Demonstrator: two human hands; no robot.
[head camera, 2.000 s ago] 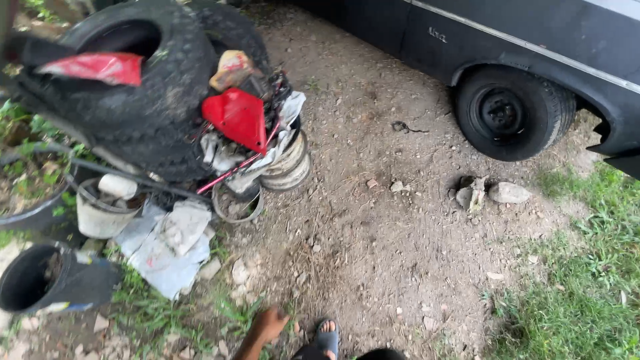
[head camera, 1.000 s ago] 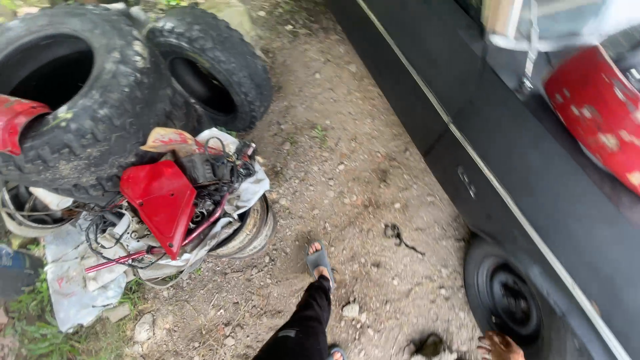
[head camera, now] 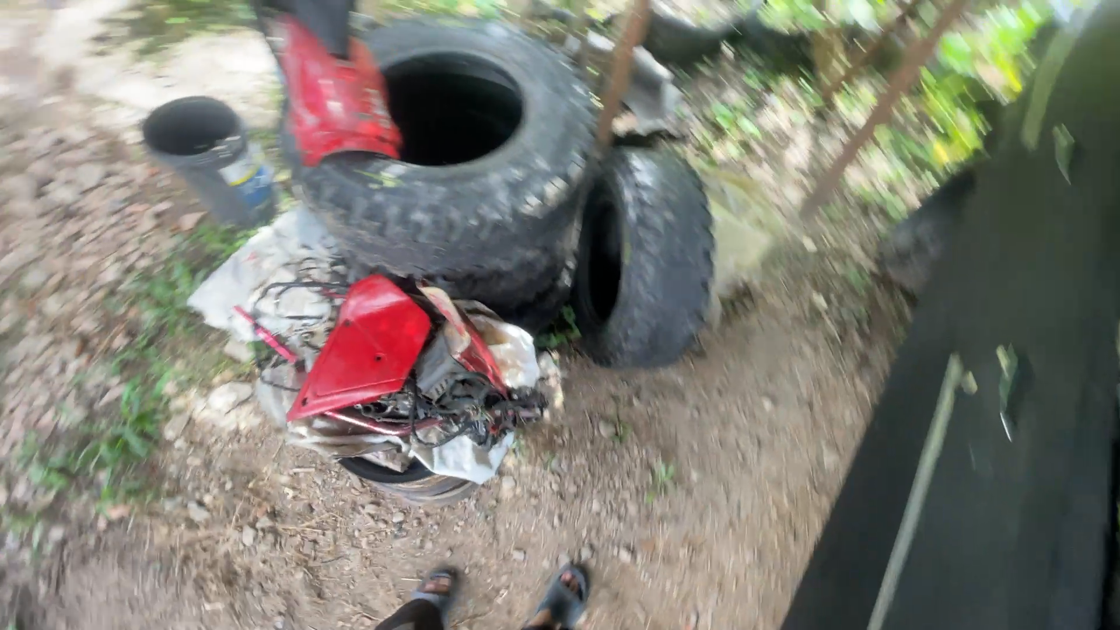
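Observation:
Neither my left hand nor my right hand shows in the head view now; only my sandalled feet [head camera: 564, 595] are at the bottom edge. In front of them lies a pile of parts with a red plastic panel [head camera: 367, 350] on top, a tangle of black wiring [head camera: 455, 402], a thin pink-red rod [head camera: 265, 335] and pale sheeting [head camera: 472, 457]. Large knobbly tires [head camera: 455, 206] are stacked behind the pile, with another red part [head camera: 337, 101] resting on the upper one. A smaller tire [head camera: 652, 262] stands on its tread beside the stack. The view is blurred.
A dark vehicle body [head camera: 989, 455] with a pale trim strip runs along the right side. At the upper left stands a grey bucket [head camera: 206, 166] on stony ground. Rusty poles [head camera: 884, 109] slant near green plants at the back. Dirt with small stones lies around my feet.
The view has swung toward the tires and the parts pile. A hand seen at the bottom edge in both earlier frames is out of view. Both sandalled feet now show side by side.

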